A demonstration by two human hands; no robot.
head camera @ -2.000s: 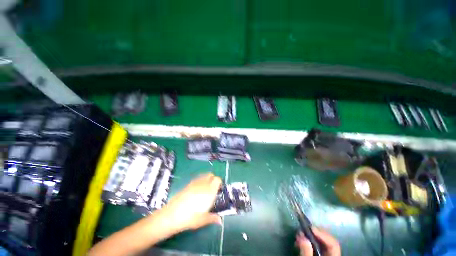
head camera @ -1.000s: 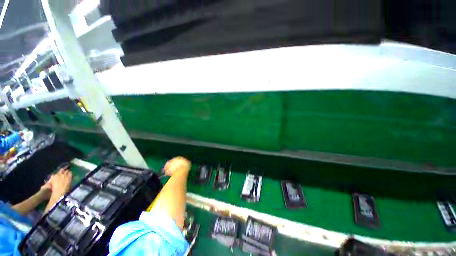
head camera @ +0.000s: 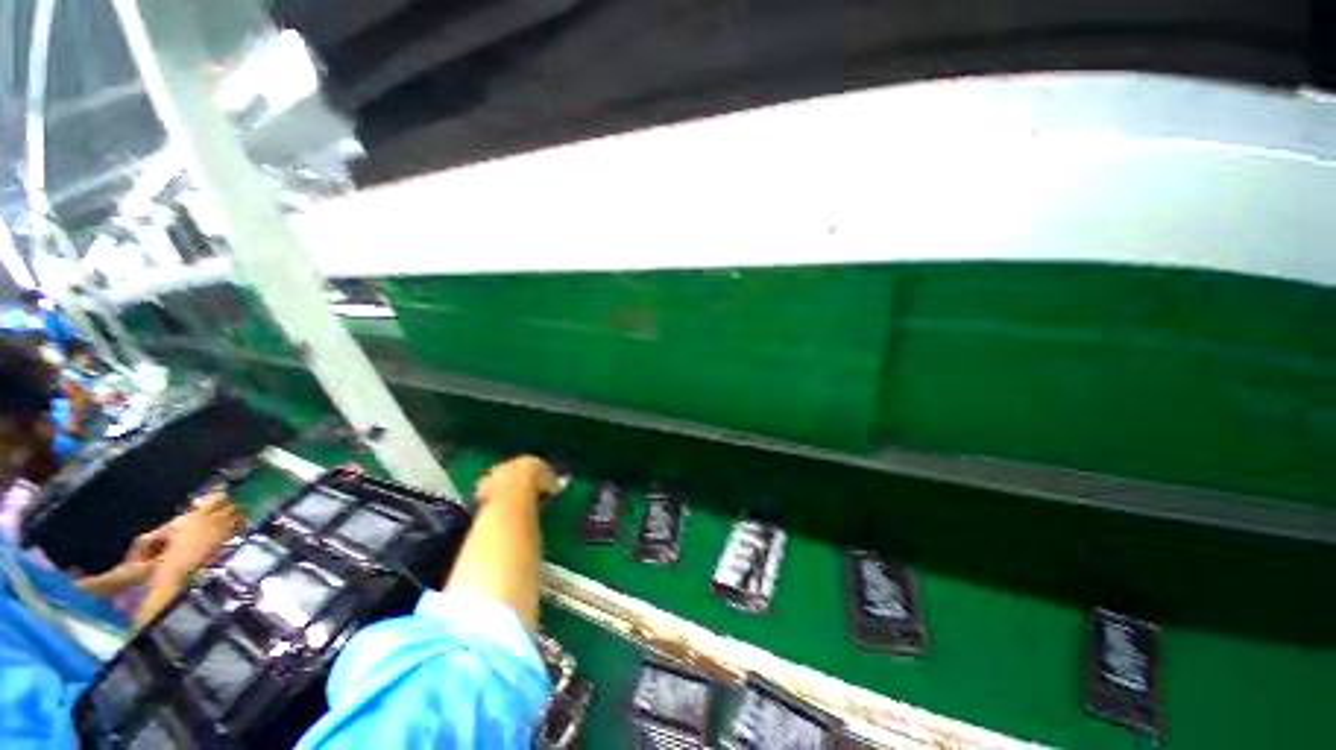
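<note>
My left hand reaches over the white rail to the green conveyor belt, beside the foot of a grey post. Its fingers are bent and small; a tiny pale spot shows at them, and I cannot tell whether they hold anything. Right of it on the belt lie dark phone assemblies and one silver-white phone assembly. Two batteries lie on my side of the rail, cut off by the bottom edge. My right hand is out of the picture.
A black blister tray with pockets of batteries stands left of my blue sleeve. Circuit boards show partly beside the sleeve. The grey post slants down to the belt. Another person's hands are at the far left.
My left hand has left the boards on the bench and reached over the belt. The view has turned up and left, and my right hand and the soldering iron have gone out of it.
</note>
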